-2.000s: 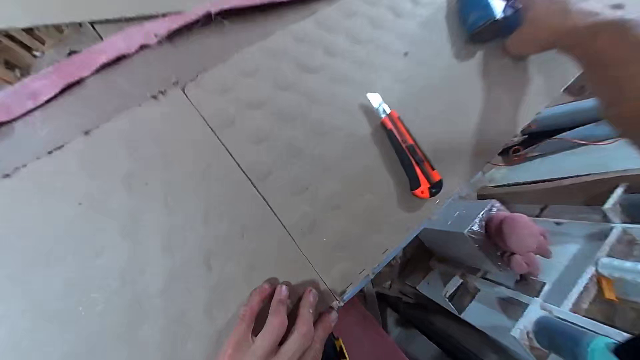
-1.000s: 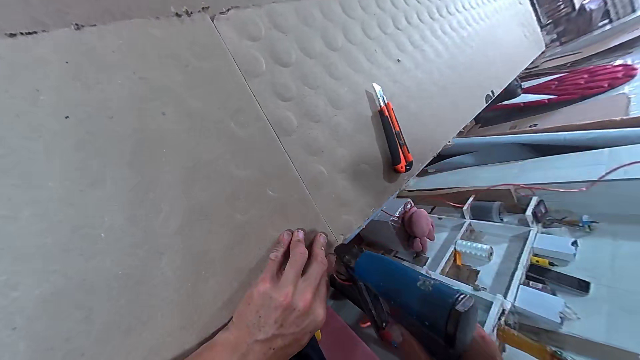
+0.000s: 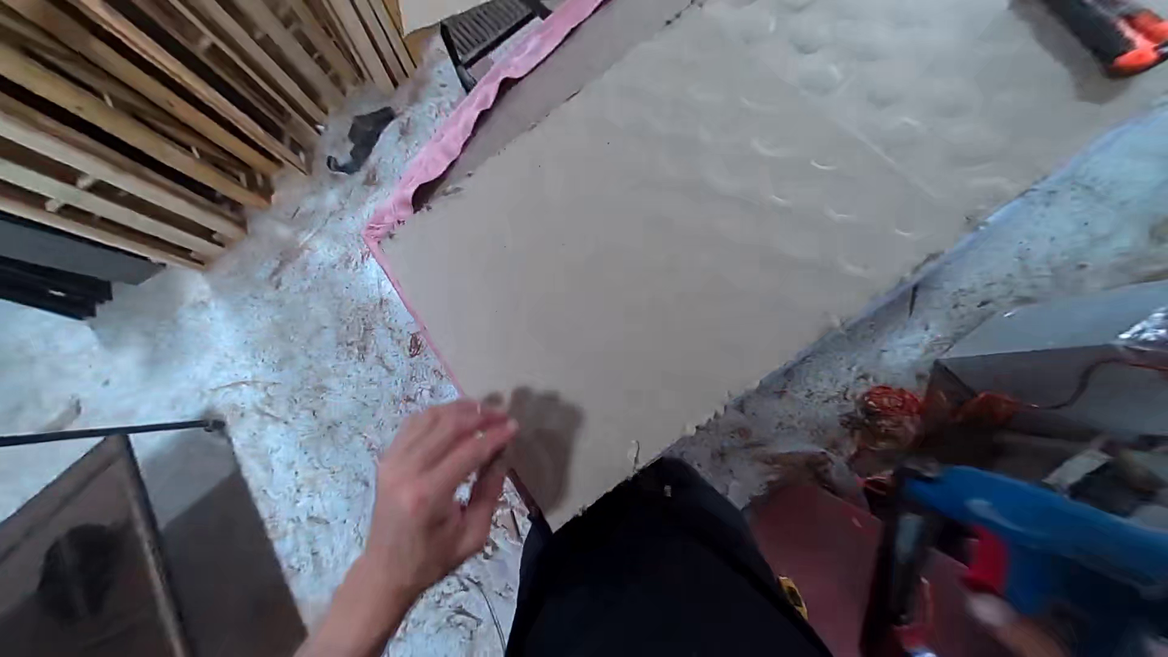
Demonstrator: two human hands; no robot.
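Observation:
My left hand [image 3: 443, 488] hovers by the near left corner of a cardboard sheet [image 3: 593, 301], fingers slightly curled and apart, holding nothing; its shadow falls on the sheet. At the lower right my right hand [image 3: 1008, 630], mostly hidden and blurred, grips a blue staple gun [image 3: 1031, 520] with a red trigger, off the sheet's edge. An orange and black utility knife [image 3: 1109, 32] lies on the sheet at the top right, cut off by the frame. Pink fabric [image 3: 474, 105] runs along the sheet's far left edge.
Stacked wooden slats or frames [image 3: 173, 100] stand at the upper left. The floor [image 3: 301, 301] is littered with debris. A dark framed panel [image 3: 119, 547] is at the lower left. Orange cord [image 3: 890, 415] and cluttered shelving lie at the right. My dark-clothed leg [image 3: 657, 566] is against the sheet's near edge.
My left hand has lifted from the sheet's seam and is now by its corner. The staple gun has come away from the sheet's edge. The view has swung strongly.

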